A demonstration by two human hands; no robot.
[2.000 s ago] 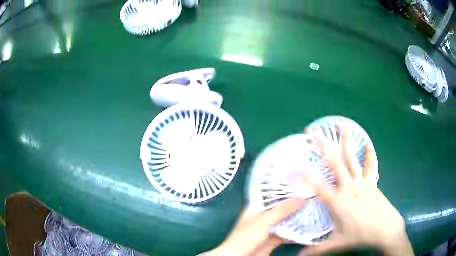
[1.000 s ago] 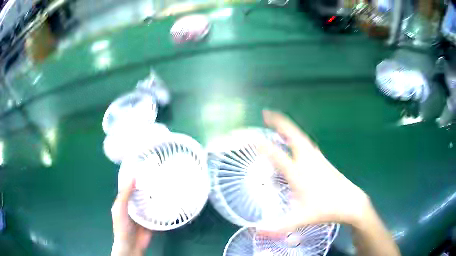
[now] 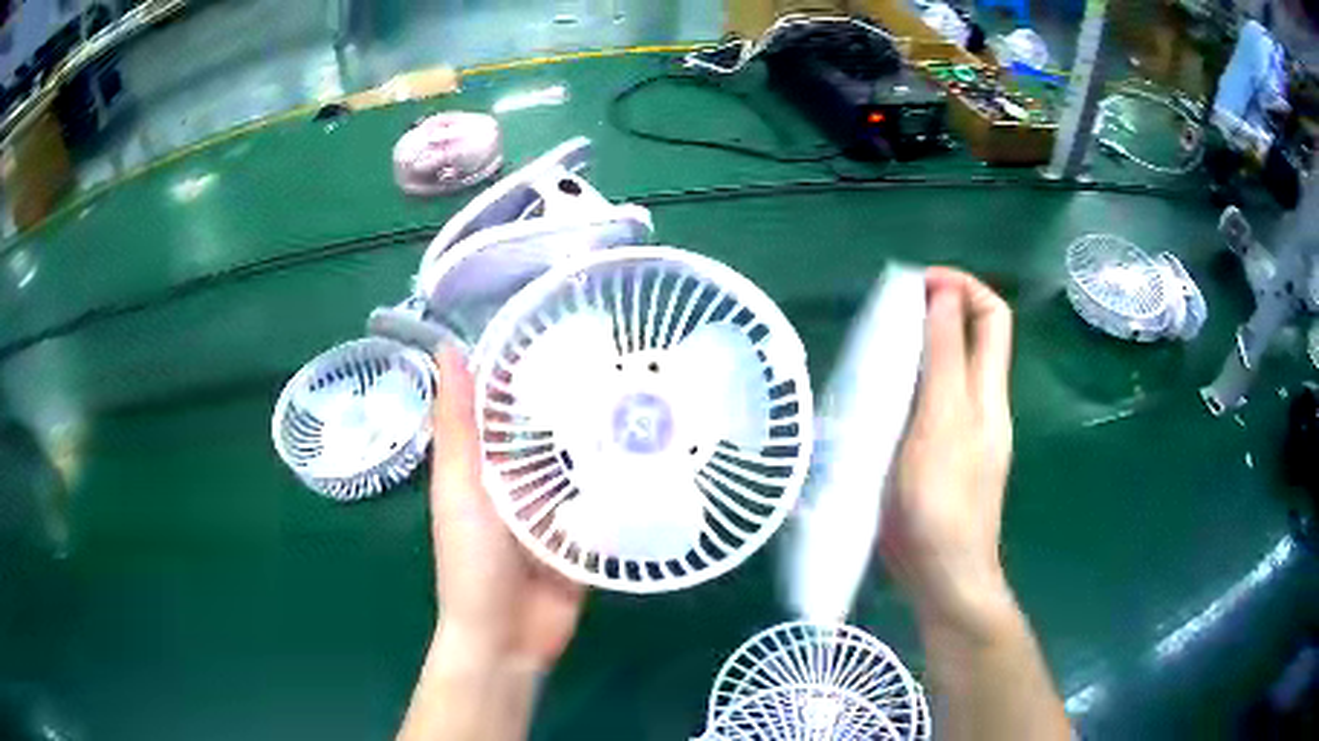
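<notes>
My left hand [image 3: 499,536] holds a white clip fan [image 3: 644,420] up in front of me, its open bowl facing me with pale blades and a round hub visible. Its clip base [image 3: 528,246] points up and away. My right hand [image 3: 948,420] holds a front grille [image 3: 864,449] nearly edge-on, just right of the fan head, with a narrow gap between them. The grille is slightly blurred. Loose grilles [image 3: 817,688] lie overlapped at the near edge, cut off by the picture's rim.
Another fan unit [image 3: 357,417] lies at left, partly behind my left hand. A pink fan head [image 3: 447,152] is at the far side. A black box [image 3: 868,102] with a red light and cable stands beside a small-parts carton [image 3: 998,116] and metal post. Another fan [image 3: 1128,285] lies right.
The fan has been lifted from the belt in my left hand and now faces me. My right hand has lifted a grille and turned it edge-on. The view has tilted up to the far side.
</notes>
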